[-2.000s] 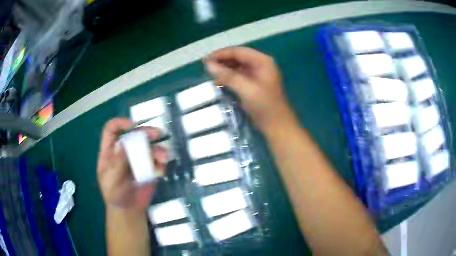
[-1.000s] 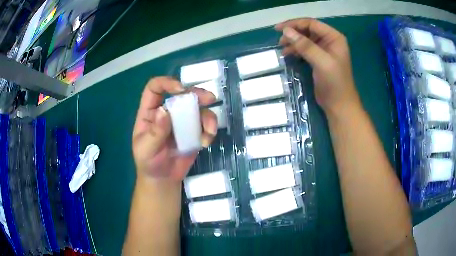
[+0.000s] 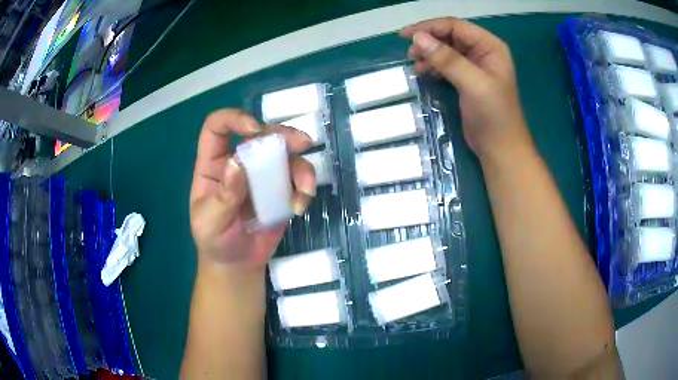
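My left hand point(image 3: 249, 185) holds a glossy white unit point(image 3: 268, 180) upright between thumb and fingers, above the left column of a clear tray point(image 3: 349, 256). The tray holds several white units in two columns; the lowest right unit point(image 3: 405, 299) sits tilted. A bare pocket shows in the left column below my left hand, which partly hides that column. My right hand point(image 3: 472, 78) is at the tray's top right corner, thumb and forefinger close together. Whether anything is between its fingertips cannot be seen.
A blue tray stack point(image 3: 591, 156) with white units is at the right. A blue and clear side tray stack point(image 3: 56, 282) is at the far left, beside a crumpled white cloth or glove point(image 3: 125, 247). A pale rail point(image 3: 245, 65) crosses behind the tray, with a metal bar point(image 3: 44, 116) at upper left.
The view has shifted, so the trays appear further right than two seconds ago. My left hand still holds the white unit, and my right hand stays by the tray's top right corner.
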